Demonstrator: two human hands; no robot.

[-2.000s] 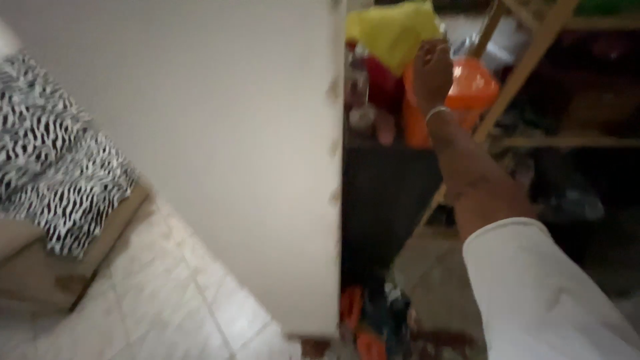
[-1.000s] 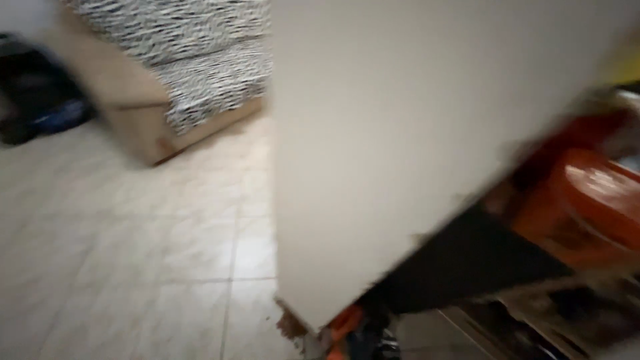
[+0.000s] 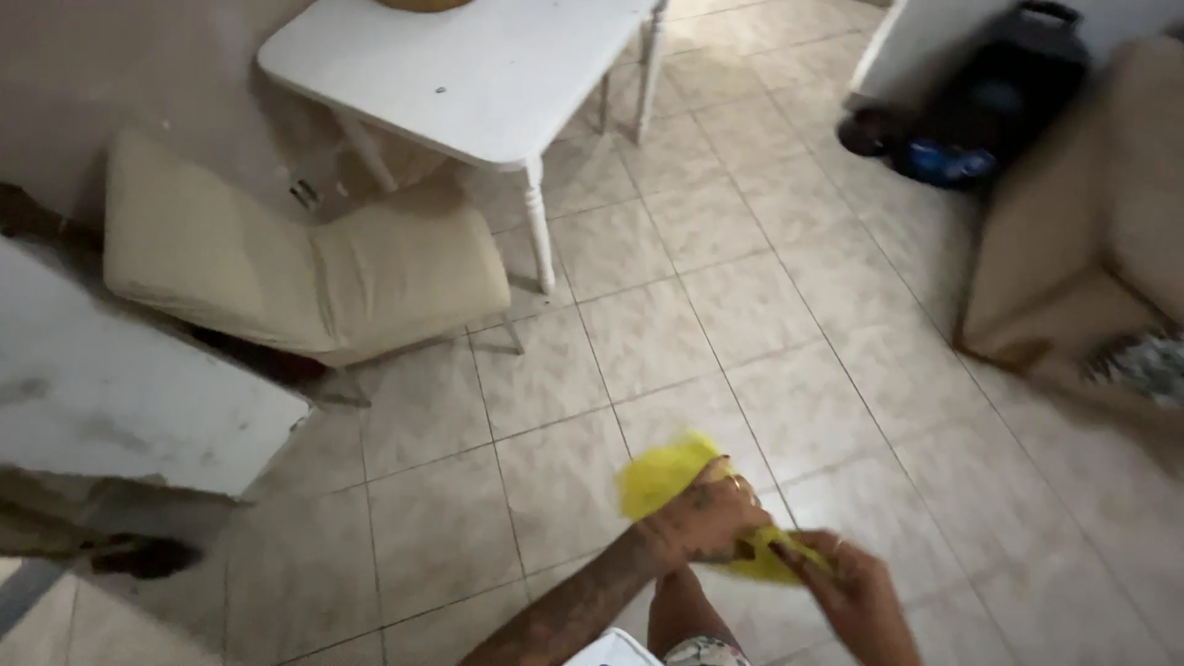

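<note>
A yellow cloth (image 3: 668, 474), blurred by motion, is bunched between my two hands low in the view, above the tiled floor. My left hand (image 3: 712, 518) is closed around its middle, with one part sticking out beyond the knuckles to the left. At the lower right, my right hand (image 3: 846, 578) pinches the other end of the cloth between thumb and fingers. My bare leg shows beneath my left wrist.
A white table (image 3: 481, 74) with turned legs stands ahead, and a cream padded chair (image 3: 398, 268) is left of it. A brown sofa (image 3: 1045, 268) and a black bag (image 3: 1008, 83) are at the right. A white wall end (image 3: 139, 388) juts in at the left.
The view has swung far from the shelves to the tiled room. Two seconds ago one hand was at the yellow item on the shelf; now both hands hold yellow cloth.
</note>
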